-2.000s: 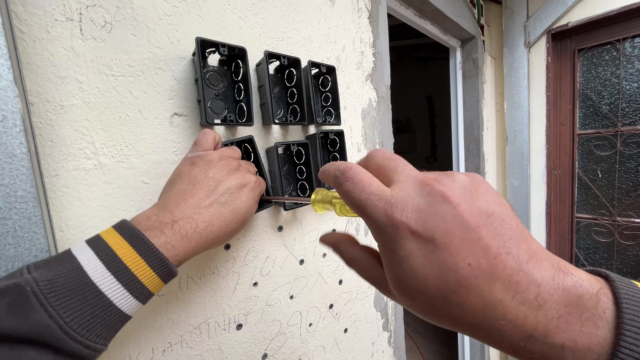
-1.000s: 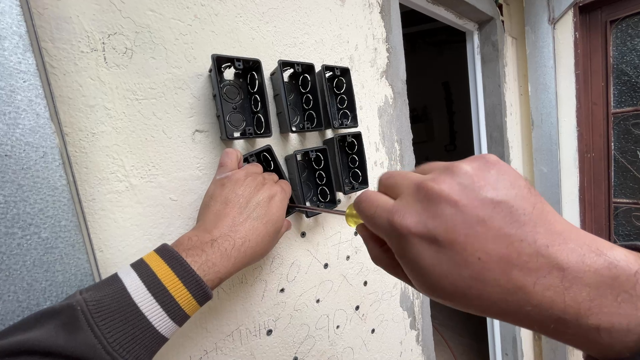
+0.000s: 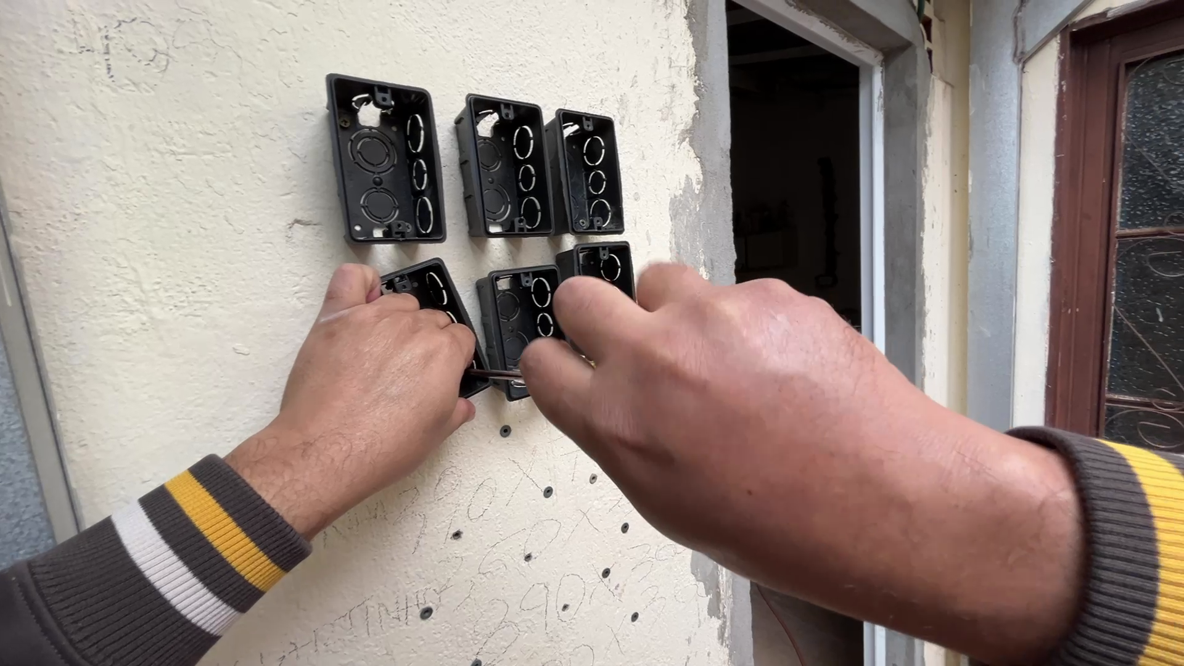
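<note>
My left hand grips a black plastic electrical box at the lower left of the group, tilted against the wall; its fingers cover much of it. My right hand is closed round a screwdriver, whose handle is hidden in the fist. The thin metal shaft runs left into the tilted box's lower part; its tip cannot be seen. Beside it sits another black box, and a further one is partly behind my right hand. Above are three upright boxes, at left, middle and right.
The cream plastered wall bears pencil writing and several wall plugs in drilled holes below the boxes. To the right is an open doorway with a pale frame, then a brown door with patterned glass. A grey metal edge stands far left.
The yellow screwdriver handle, visible in both earlier frames, is now hidden by my right fist, which has turned round it. My left hand stays on the tilted box. The view has shifted.
</note>
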